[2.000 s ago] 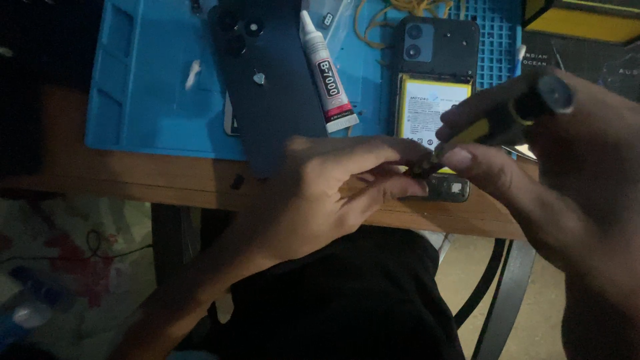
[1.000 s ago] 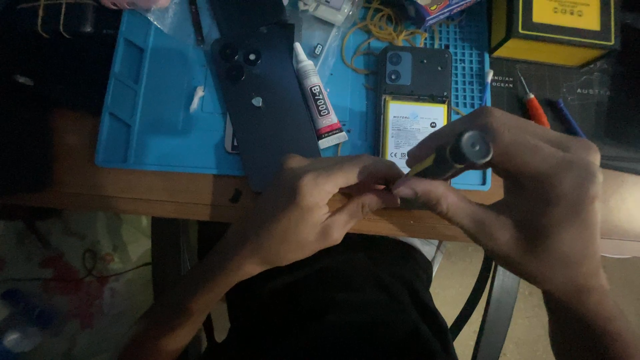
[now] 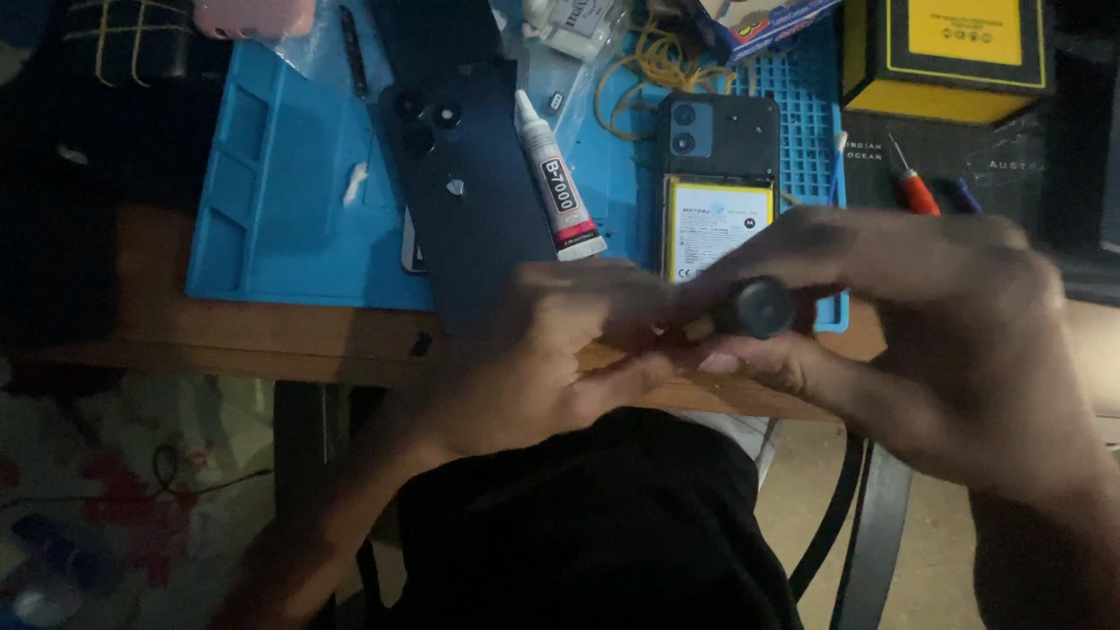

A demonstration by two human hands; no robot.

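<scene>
My right hand (image 3: 927, 350) is shut on a dark screwdriver-like tool (image 3: 761, 308), its round black end facing the camera. My left hand (image 3: 560, 359) meets it at the fingertips; a small thing seems pinched there, but blur hides what it is. Just beyond the hands lies an opened smartphone (image 3: 717, 140), its yellow-edged battery (image 3: 719, 223) bare and its lower end hidden. To the left, a tube of B-7000 glue (image 3: 560, 179) rests beside a dark blue phone back cover (image 3: 468, 184) with camera openings.
Under the phones is a blue silicone repair mat (image 3: 289, 201) on a wooden table (image 3: 262, 337). A yellow and black box (image 3: 949, 57), a red-handled pointed tool (image 3: 917, 191), a cotton swab (image 3: 837, 166) and tangled yellowish cord (image 3: 656, 66) lie around the far and right sides.
The opened phone's lower end showed below my hands two seconds ago and is now hidden. My hands stay close together around the tool. The view has shifted somewhat.
</scene>
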